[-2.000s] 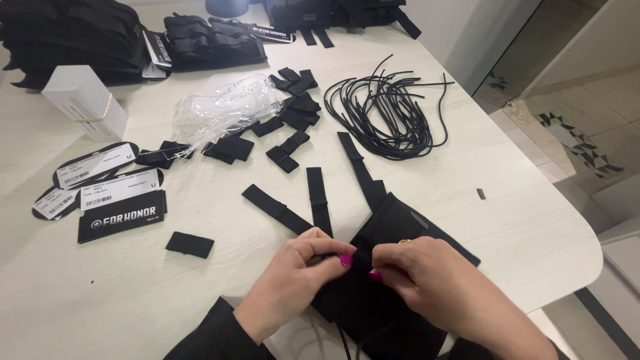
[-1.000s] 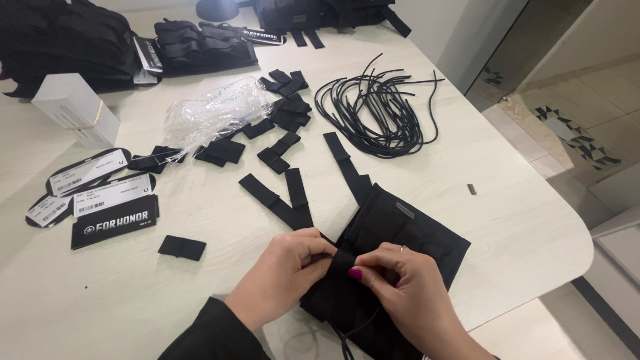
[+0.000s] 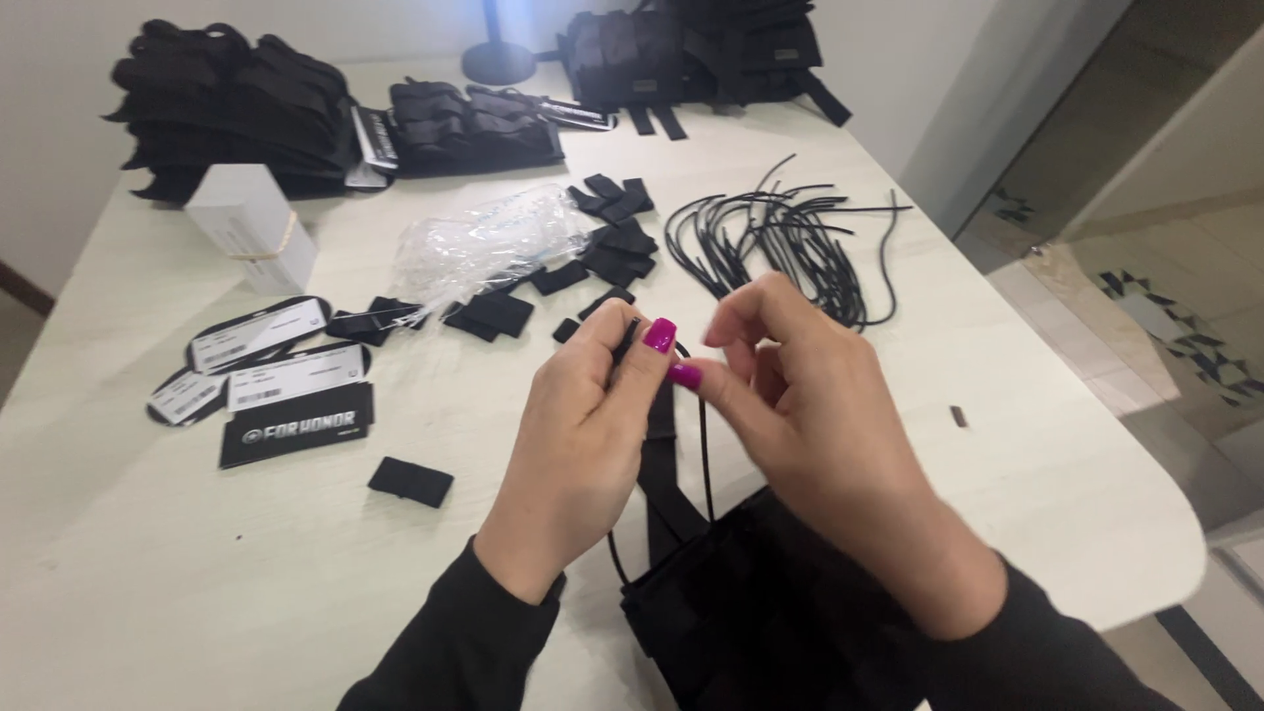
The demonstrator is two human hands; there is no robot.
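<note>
A black fabric pouch lies at the table's front edge, with black webbing straps beyond it. Thin black elastic cord runs up from the pouch to my hands. My left hand pinches the cord between thumb and forefinger, a dark end poking out beside the thumbnail. Close beside it, my right hand has its thumb near the cord and its fingers curled; whether it grips the cord I cannot tell. A loose bundle of black cords lies behind my hands.
Short black webbing pieces lie around a clear plastic bag. At left are printed tags and a banded stack of white cards. Black pouches are piled along the back, near a lamp base. A small brown piece lies at right.
Both hands have moved off the pouch's front and are now raised above its far edge with the cord. The pouch now lies lower in view, its cord drawn up towards my hands.
</note>
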